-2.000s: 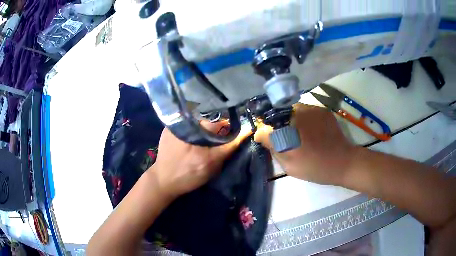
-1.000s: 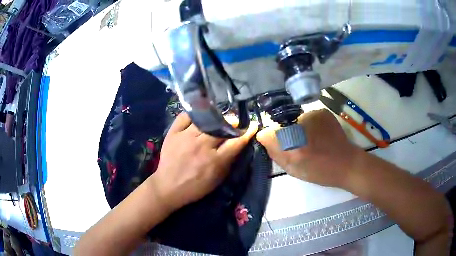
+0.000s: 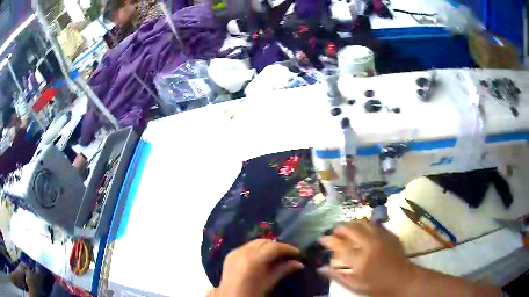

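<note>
The dark floral fabric panel lies on the white table left of the needle area, with red and pink flowers showing. My left hand is at its near edge, fingers curled and pinching the cloth. My right hand is just right of it, blurred, fingers bent close to the dark cloth; whether it grips anything is unclear. A pale, blurred, greenish patch shows between the hands and the machine. The white sewing machine head stands behind; the presser foot cannot be made out.
Open snips lie right of my right hand, with black scraps behind them. Purple cloth and plastic bags lie at the back left. A grey tray and orange loops are at the left.
The view has tilted up and shows more of the workshop. Both hands have drawn back from the needle area towards the near edge and moved apart. More of the floral panel is uncovered.
</note>
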